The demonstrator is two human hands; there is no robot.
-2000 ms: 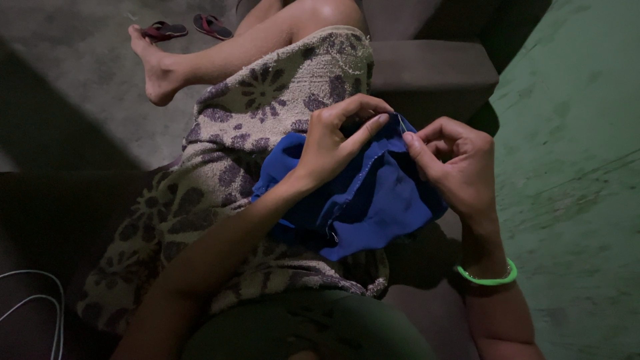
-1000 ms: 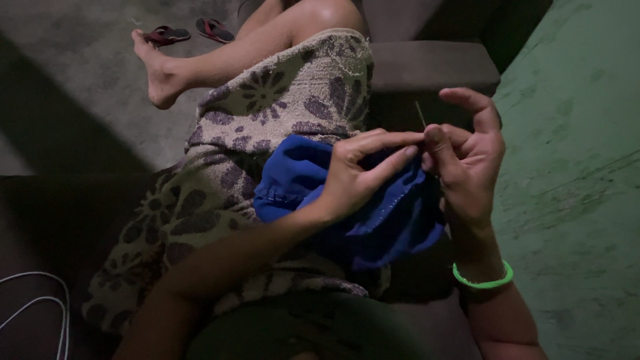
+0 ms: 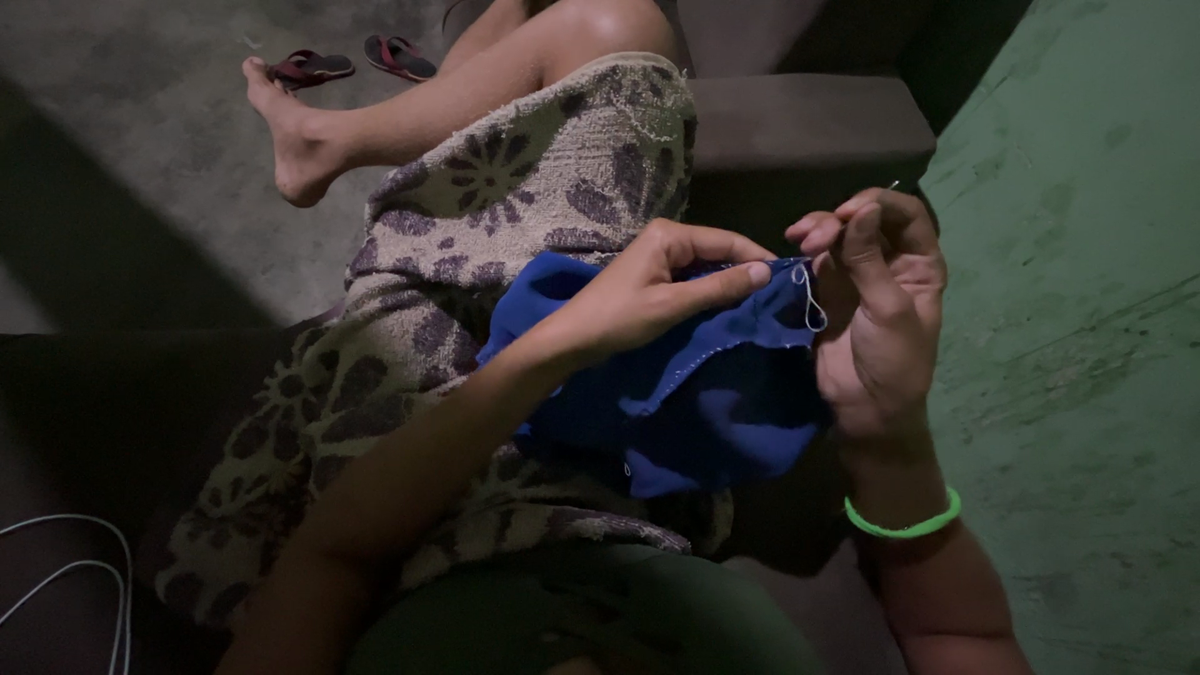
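Observation:
Blue fabric [image 3: 722, 403] with light stitching along its edges lies over my lap. My left hand [image 3: 656, 291] pinches its upper edge between thumb and forefinger. Just right of that pinch, a loop of white thread [image 3: 810, 298] hangs from the fabric's corner. My right hand [image 3: 877, 300] is raised beside the corner, its thumb against the fingers, and wears a bright green wristband [image 3: 903, 517]. A thin needle tip [image 3: 894, 185] shows above the right forefinger; the rest of the needle is hidden by the fingers.
A floral-patterned towel [image 3: 525, 192] covers my lap beneath the fabric. A green wall [image 3: 1078, 328] stands close on the right, with a dark padded seat arm [image 3: 806, 117] ahead. Flip-flops [image 3: 401, 58] lie on the concrete floor [image 3: 178, 122]. A white cable [image 3: 122, 572] curves at lower left.
The right hand has turned and its fingers have curled since one second ago, when the needle stood upright above them. The left hand has shifted slightly, and the thread loop now shows at the corner.

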